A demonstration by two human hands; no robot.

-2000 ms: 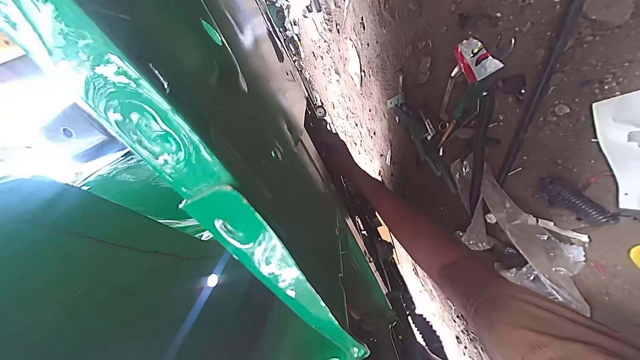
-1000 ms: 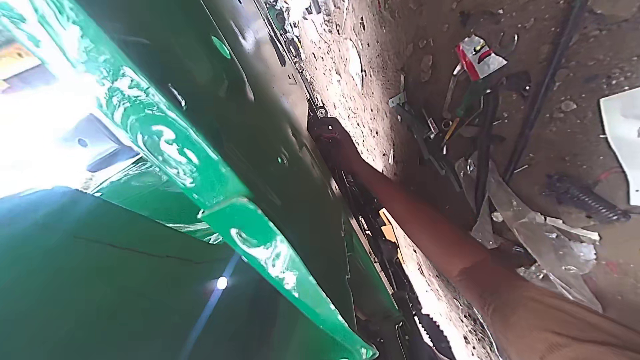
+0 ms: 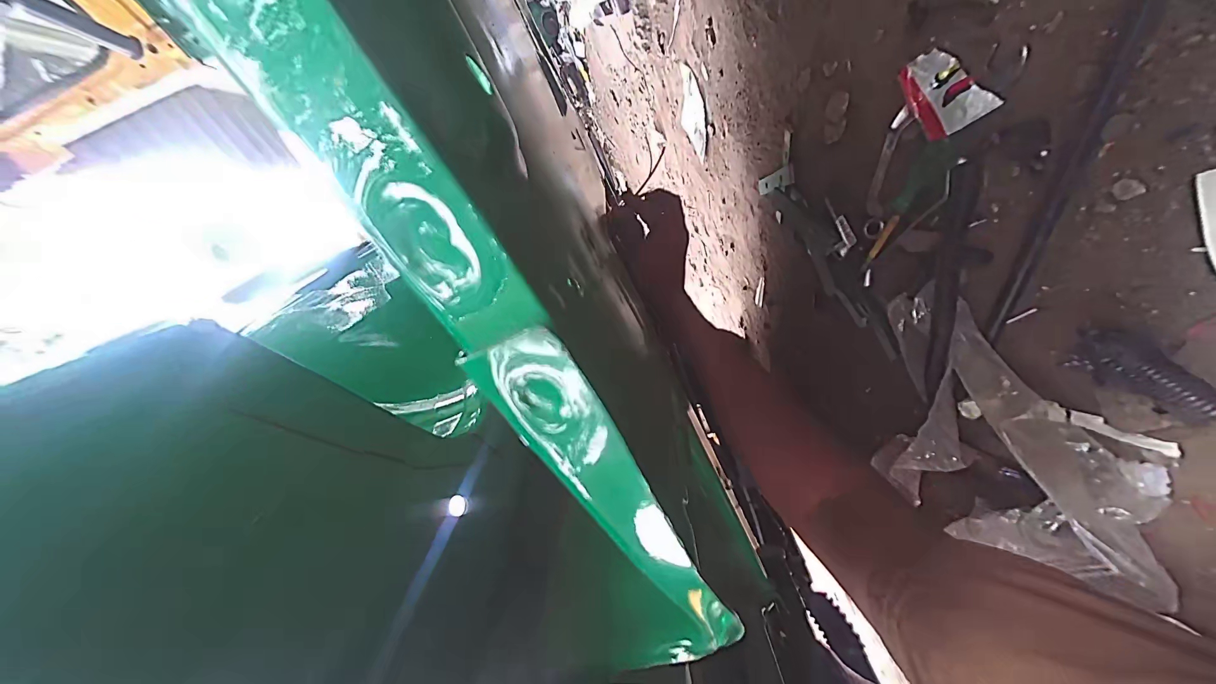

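Note:
A long arm comes in from the lower right, and at its end my right hand is bent against the lower side of a dark panel, above sunlit ground. Its fingers lie in deep shade, and a thin dark wire-like piece sticks up beside them; whether they grip it is unclear. Left of the arm runs a glossy green painted metal edge with swirling reflections. A broad dark green panel fills the lower left. My left hand is not visible.
On the dirt ground at right lie a red and white packet, a wrench, a screwdriver with a yellow part, clear plastic sheeting, a dark coil spring and a long dark rod.
My right hand has shifted slightly away from the panel's edge, toward the lit ground, and its fingers look more curled. The thin wire-like piece now shows beside it.

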